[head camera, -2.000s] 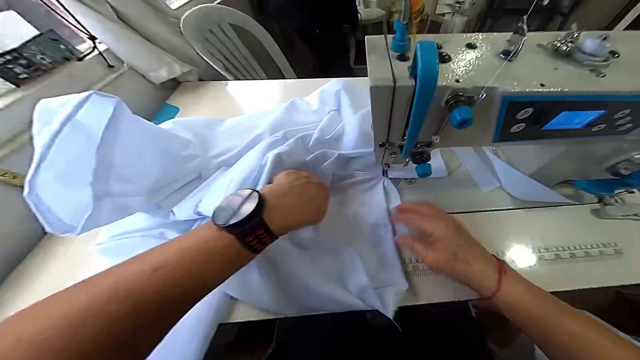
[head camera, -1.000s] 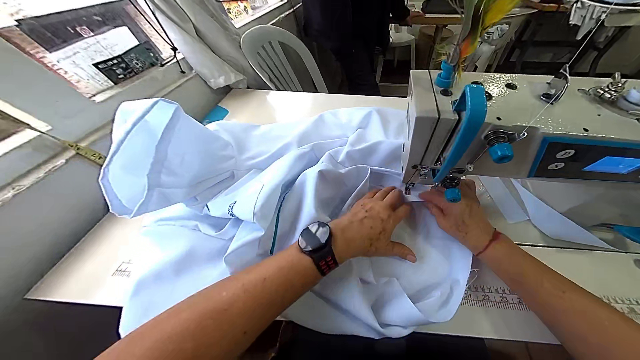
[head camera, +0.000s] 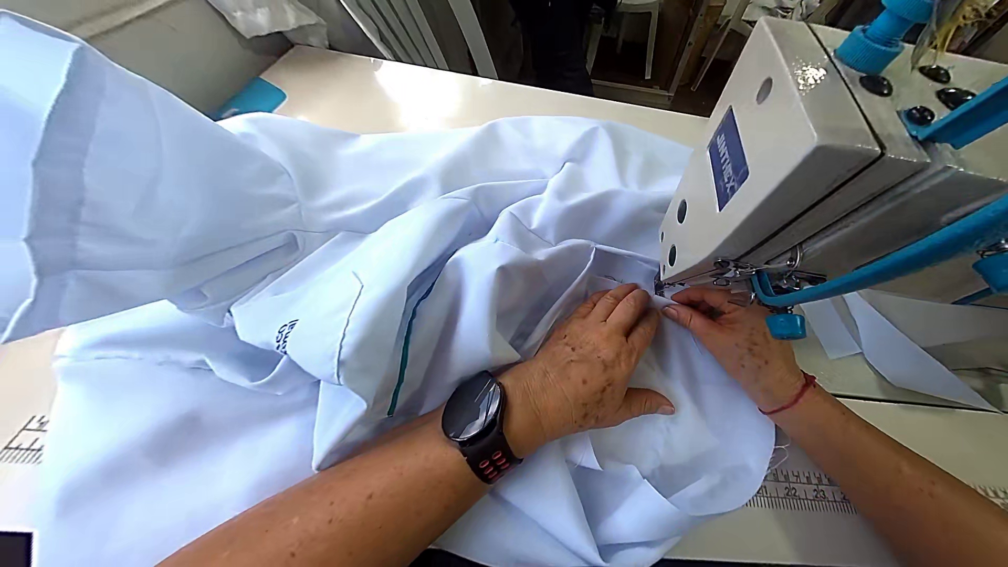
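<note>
A light blue garment (head camera: 504, 197) with a dark green stripe and some lettering lies bunched across the table, its edge under the needle area of an industrial sewing machine (head camera: 787, 142). My left hand (head camera: 591, 362), with a black watch at the wrist, rests on the cloth, fingertips just left of the presser foot (head camera: 661, 287) and thumb spread. Close to the foot on its right, my right hand (head camera: 732, 339) pinches the cloth edge between thumb and fingers; the machine head partly hides these fingers. The needle tip cannot be made out.
Cut fabric pieces (head camera: 906, 346) lie on the machine bed at right. A printed ruler scale (head camera: 811, 492) runs along the table's front. A blue object (head camera: 252, 98) is at the back left corner. Behind the table (head camera: 425, 94), a person in dark clothes (head camera: 555, 39) stands near white chairs.
Two seconds ago my hands were apart, the right flatter on the cloth; now both are together at the presser foot. The view has shifted closer to the garment.
</note>
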